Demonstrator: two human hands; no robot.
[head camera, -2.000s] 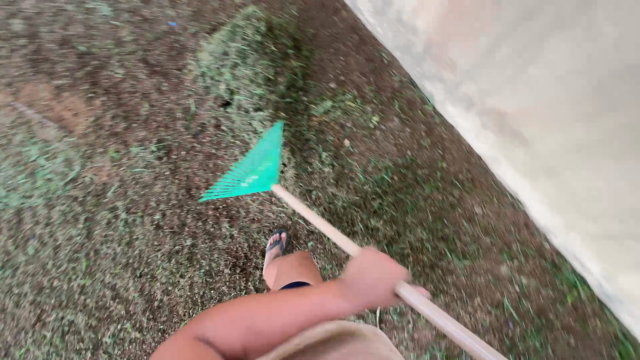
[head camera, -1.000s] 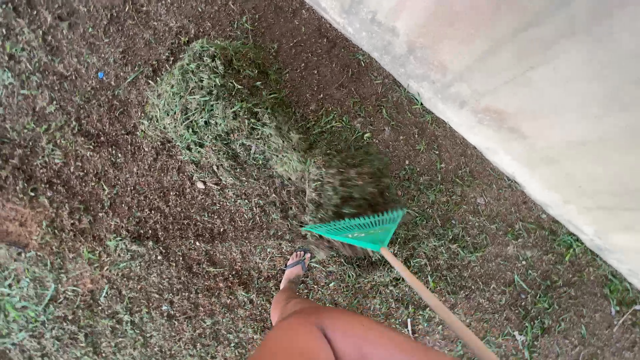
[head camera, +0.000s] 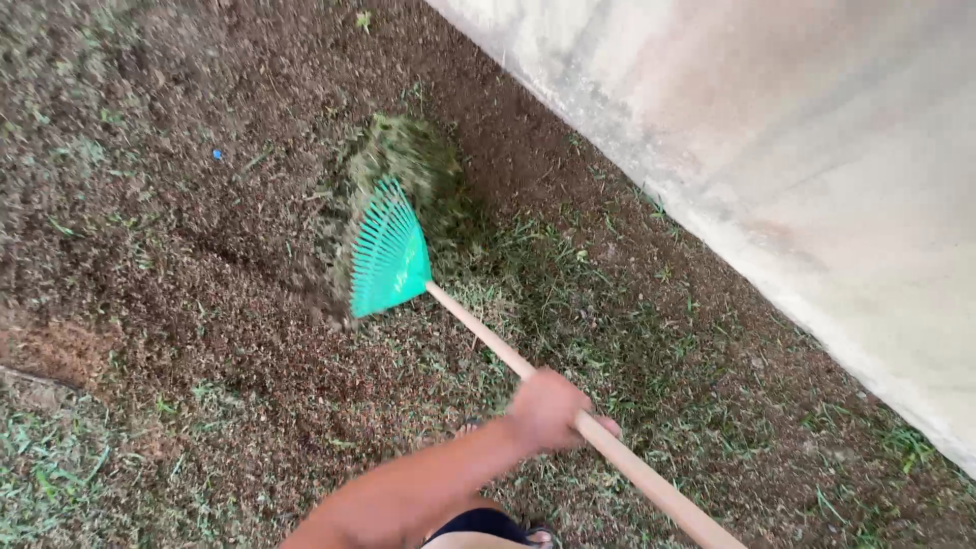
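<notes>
My left hand (head camera: 550, 412) is closed around the light wooden handle of a leaf rake, its arm coming up from the bottom edge. The rake's green plastic head (head camera: 393, 255) lies at the lower left side of a heap of cut grass (head camera: 408, 164), its tines fanned to the left and up. From my hand the handle (head camera: 648, 480) runs on to the bottom right edge. Hand and heap are slightly blurred. My right hand is out of view.
A pale, stained wall (head camera: 762, 152) runs diagonally along the right. Sparse grass and brown soil (head camera: 229, 366) cover the ground. A small blue scrap (head camera: 217, 154) lies at upper left. Part of my sandalled foot (head camera: 540, 537) shows at the bottom.
Since one second ago, the rake head has moved up and left to the heap and turned, its tines now facing left. My left hand, out of view then, is back in view on the handle.
</notes>
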